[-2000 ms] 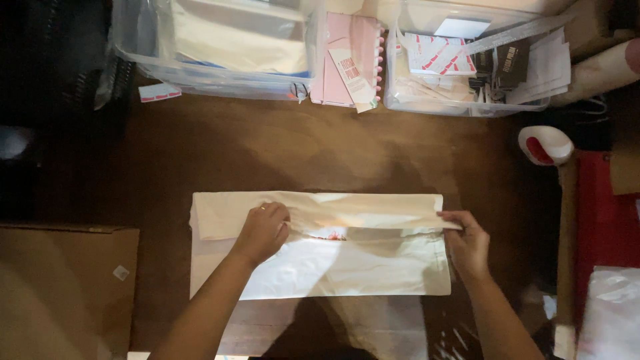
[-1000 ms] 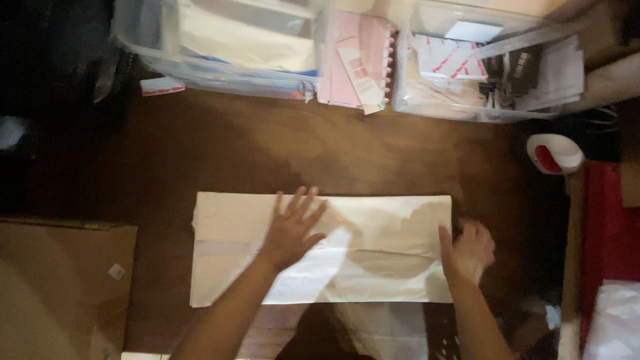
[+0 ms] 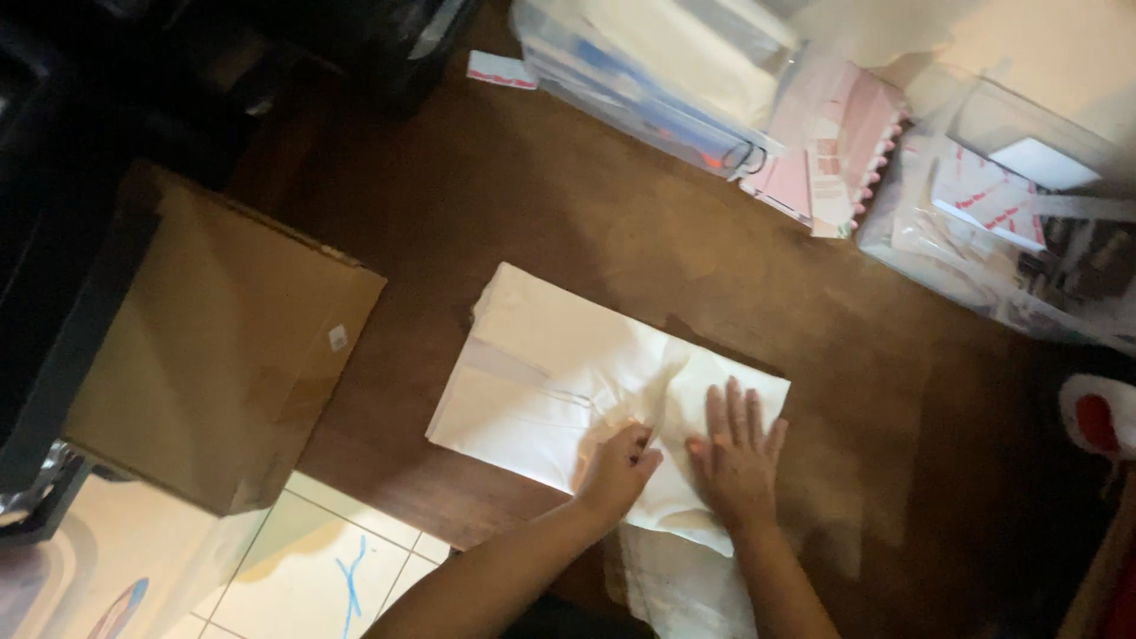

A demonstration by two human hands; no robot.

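Observation:
A folded white sheet, paper or thin plastic (image 3: 541,355), lies flat on the brown tabletop (image 3: 710,248). My left hand (image 3: 621,466) rests on its middle near the lower edge, fingers curled; whether it pinches the sheet is unclear. Spread over the sheet's right end, my right hand (image 3: 737,444) presses flat with its fingers apart. Creases run across the sheet between the two hands. A translucent piece, seemingly plastic (image 3: 683,577), shows below the sheet, between my forearms.
To the left stands a cardboard box (image 3: 240,346). Clear plastic bins (image 3: 639,124) (image 3: 941,275) line the back, with a pink ring-bound notebook (image 3: 843,133) between them. A white and red object (image 3: 1092,413) is at the right edge.
The right hand, raised at the sheet's right edge a second ago, now lies on the sheet. My left hand has gone from spread to curled. The view has tilted strongly.

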